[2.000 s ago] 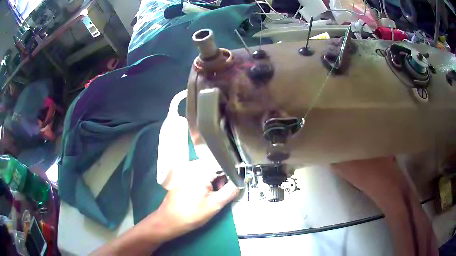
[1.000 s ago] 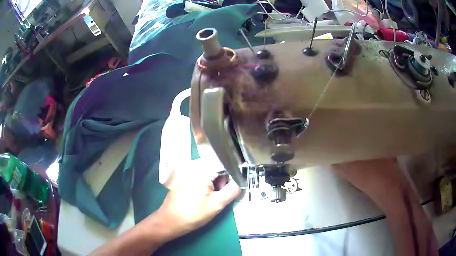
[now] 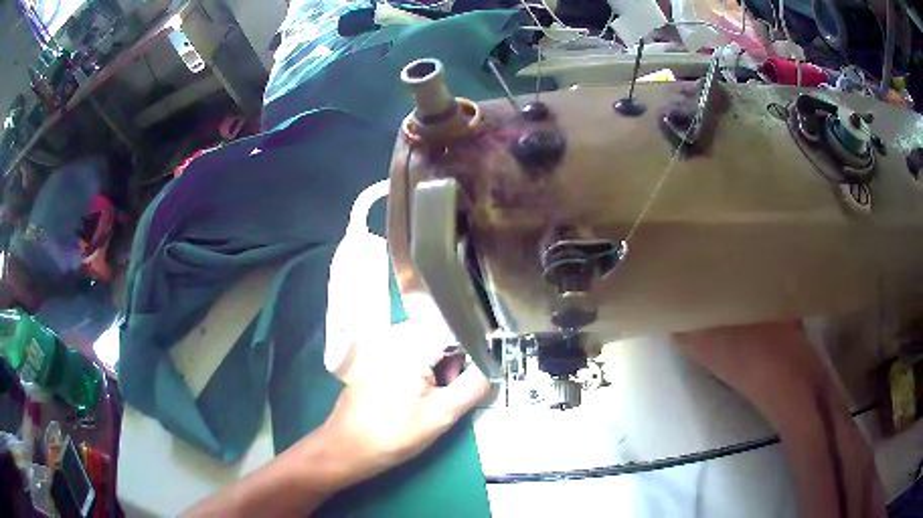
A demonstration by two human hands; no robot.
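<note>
My left hand [image 3: 390,415] lies over a teal cloth panel [image 3: 430,481] left of the needle area, its thumb and a finger bent together at the panel's edge beside the presser foot [image 3: 516,374]. Glare washes out the fingertips. The beige sewing machine head [image 3: 648,202] spans the view and hides the rest. My right forearm [image 3: 779,379] reaches up behind the machine arm from the lower right; the right hand itself is hidden. A long dark teal piece [image 3: 243,192] lies folded and looped left of the machine. Thread runs across the machine's front.
A white curved plastic part [image 3: 354,293] stands left of the machine head. A black curved line [image 3: 648,467] crosses the white table [image 3: 567,445]. A green bottle [image 3: 51,359] and a phone [image 3: 73,476] are at the far left. Cluttered items, including a red spool [image 3: 792,71], lie behind the machine.
The machine has shifted slightly right in the view. The left hand and the teal panel look almost unchanged, and the right forearm stays in place.
</note>
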